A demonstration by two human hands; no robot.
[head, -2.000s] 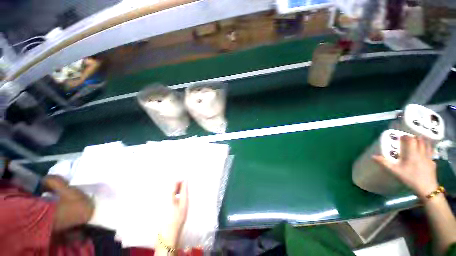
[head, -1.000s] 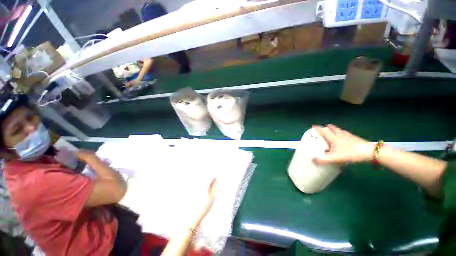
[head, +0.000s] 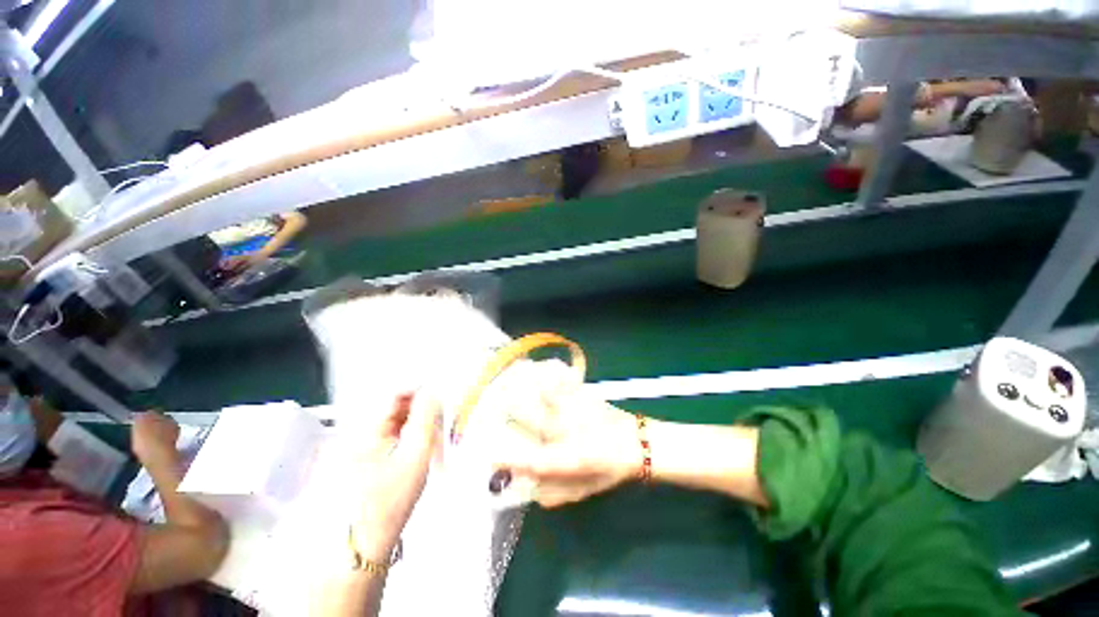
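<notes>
My right hand (head: 560, 446) holds a cream portable speaker (head: 512, 416), tilted, with its orange strap (head: 530, 344) looped above. A dark knob shows by my fingers. My left hand (head: 392, 470) is beside it, over the glaring white stack of bubble bags (head: 446, 560). A raised white bubble bag (head: 392, 350) spreads beyond my left hand, which appears to hold its near edge; glare hides the exact grip and whether the speaker is inside. Another cream speaker stands on the green worktop at right, its knobbed end up.
A lone unit (head: 729, 239) stands on the conveyor belt (head: 844, 283). Hazy tops of bagged units show behind the raised bag. A power strip (head: 693, 109) is on the shelf edge. A neighbour in red (head: 72, 548) sits at left, near a white box (head: 247, 448).
My right hand has carried the speaker left from the worktop to my left hand. A white bag now rises over the belt edge. The view has shifted.
</notes>
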